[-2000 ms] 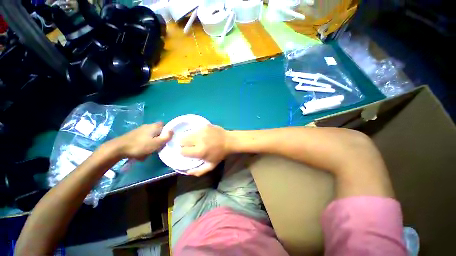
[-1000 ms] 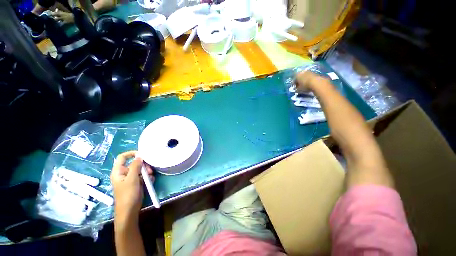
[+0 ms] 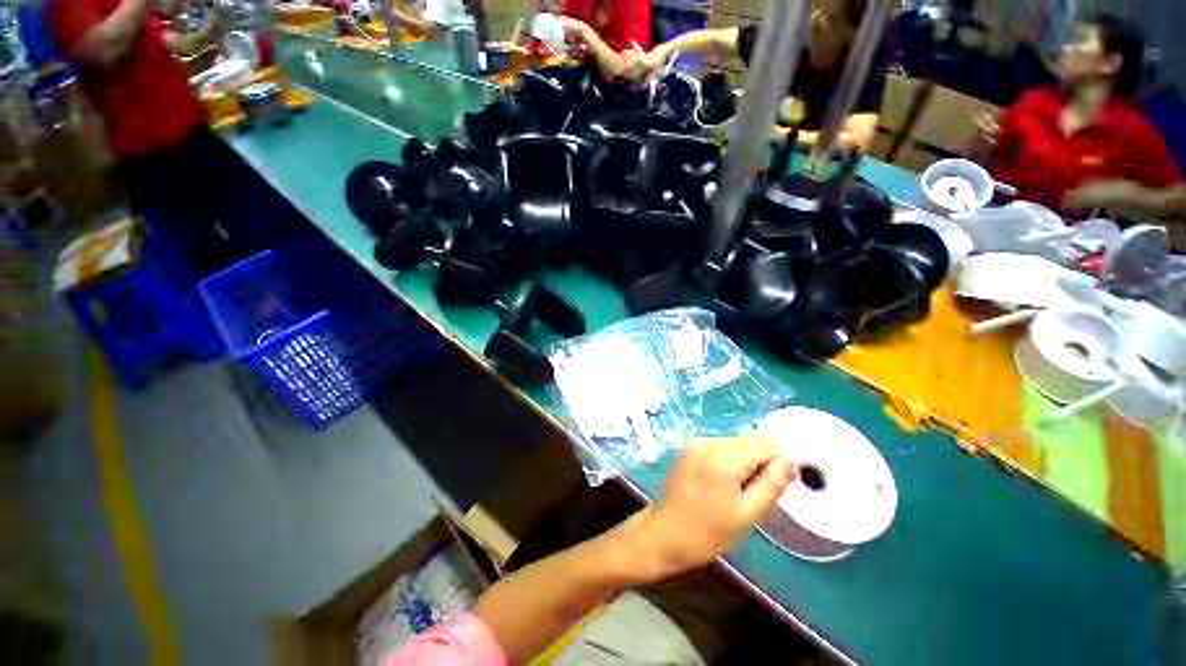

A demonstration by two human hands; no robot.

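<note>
A white reel body [image 3: 848, 484] with a dark centre hole lies flat on the green bench. My left hand [image 3: 709, 501] is at its left side, thumb and fingers curled together over the near rim. I cannot tell whether they hold anything. A clear plastic bag of white parts [image 3: 622, 390] lies just beyond my left hand, left of the reel. My right hand is out of the picture.
A large pile of black plastic parts [image 3: 540, 189] lies beyond the bag. White reels with arms [image 3: 1073, 345] lie on the orange-green board at right. Blue baskets [image 3: 280, 341] and an open carton [image 3: 442, 572] are at the left. People in red are around the bench.
The view has swung left, bringing the floor and other people in. My right hand, which was at the right-hand bag, is out of view. The white arm in my left hand no longer shows.
</note>
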